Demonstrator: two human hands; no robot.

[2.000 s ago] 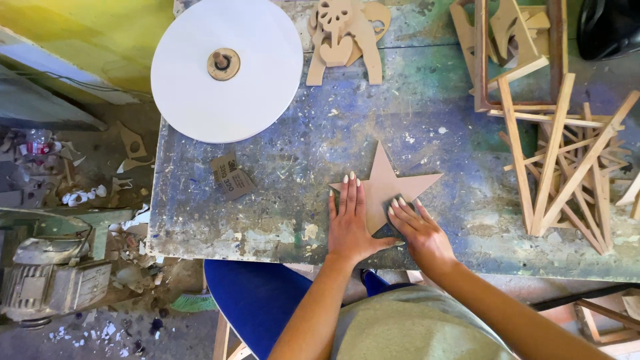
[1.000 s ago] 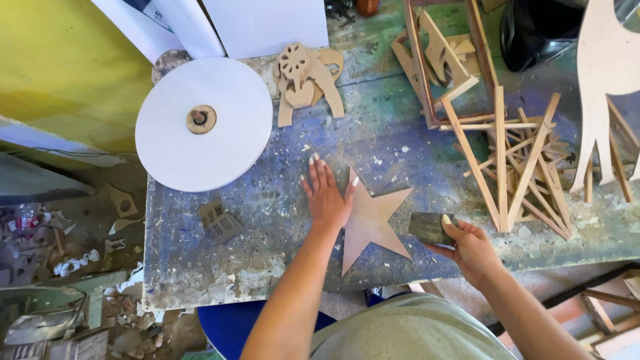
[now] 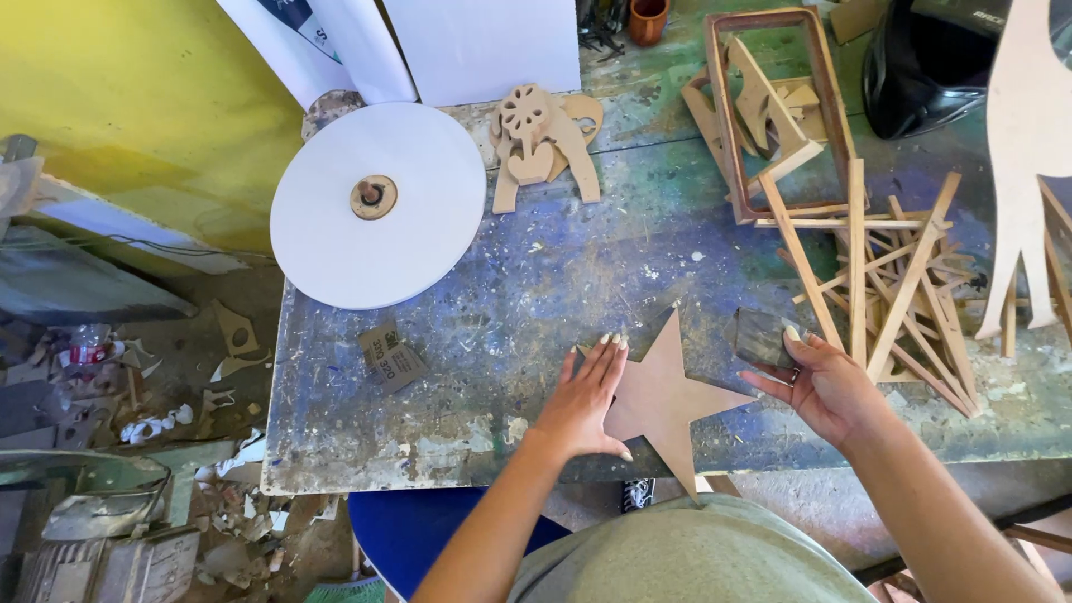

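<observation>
A flat wooden star [image 3: 666,398] lies near the front edge of the paint-stained table [image 3: 586,251], one point reaching past the edge. My left hand [image 3: 584,406] rests on the star's left side, fingers spread and pressing it. To the right of the star, my right hand [image 3: 821,381] pinches a dark piece of sandpaper [image 3: 764,337] between thumb and fingers, raised slightly off the star. A second, torn piece of sandpaper [image 3: 391,358] with printing on its back lies on the table to the left.
A white disc [image 3: 377,268] with a wooden hub stands at the left. Cut-out wooden shapes [image 3: 578,159] lie behind the star. Wooden strips [image 3: 854,260], a rectangular wooden frame [image 3: 720,109], a black helmet [image 3: 921,75] and a tall cut-out figure [image 3: 1017,167] occupy the right side.
Two seconds ago both hands were on the star. My right hand has since moved off it to the right, with the sandpaper now showing. The star has been turned.
</observation>
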